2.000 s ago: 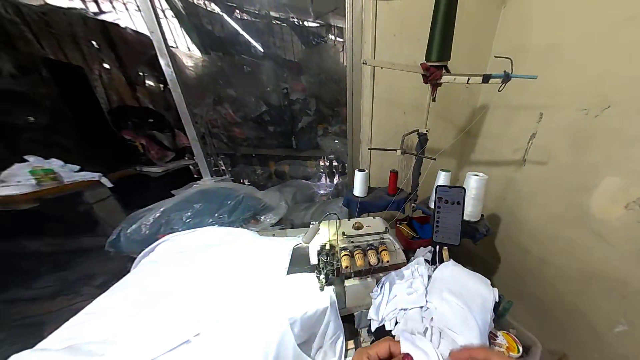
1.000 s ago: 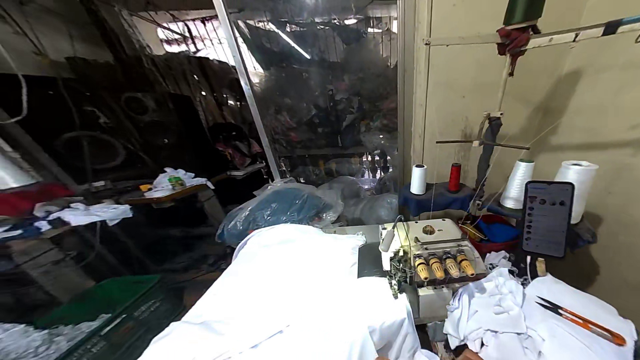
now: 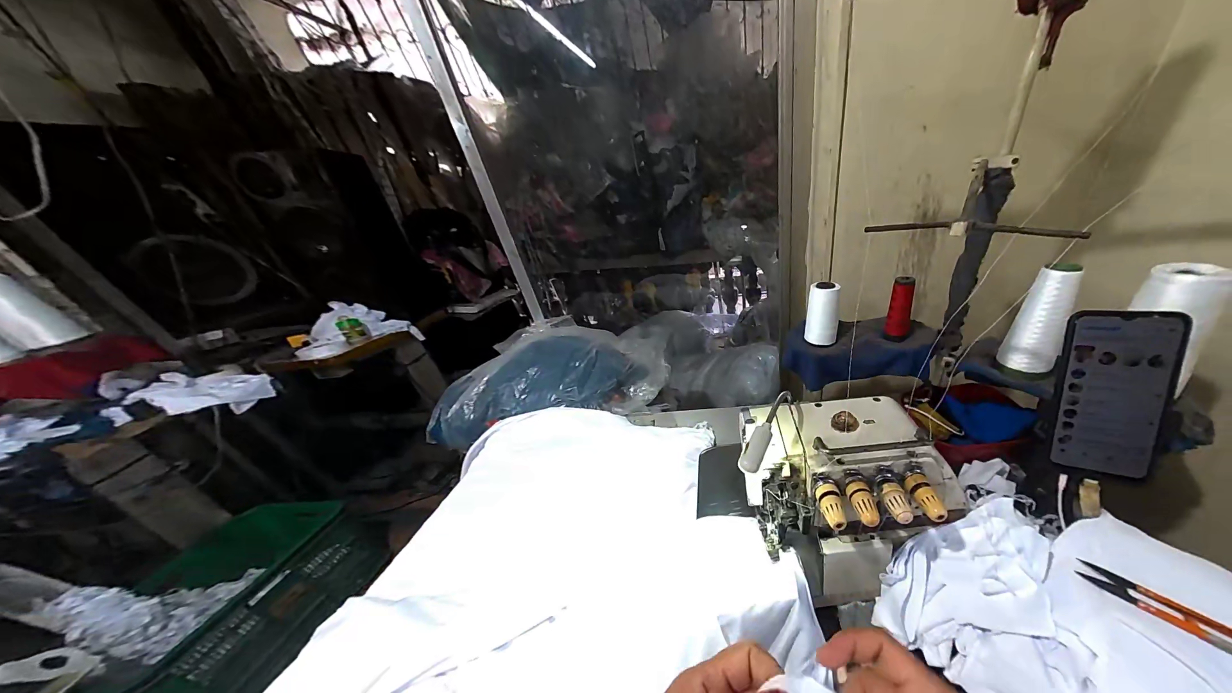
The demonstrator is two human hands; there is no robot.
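Both hands are at the bottom edge, right of the middle. My left hand (image 3: 729,668) and my right hand (image 3: 881,662) pinch a piece of white fabric (image 3: 797,683) between them, mostly cut off by the frame. Just ahead stands an overlock sewing machine (image 3: 847,428) with a row of yellowish tension dials. A large spread of white cloth (image 3: 568,539) covers the table left of the machine. To the right lie crumpled white fabric pieces (image 3: 982,587) and orange-handled thread snips (image 3: 1155,602) on folded white cloth.
A phone (image 3: 1119,395) with a lit screen stands upright at right, near white thread cones (image 3: 1041,318) and a red spool (image 3: 899,308). Behind the cloth lie plastic-wrapped bundles (image 3: 549,375). A green crate (image 3: 279,587) with white scraps stands at lower left.
The view has swung left and down. The hands show at the bottom edge in all frames, barely one second ago. The thread snips show on the white cloth from one second ago on.
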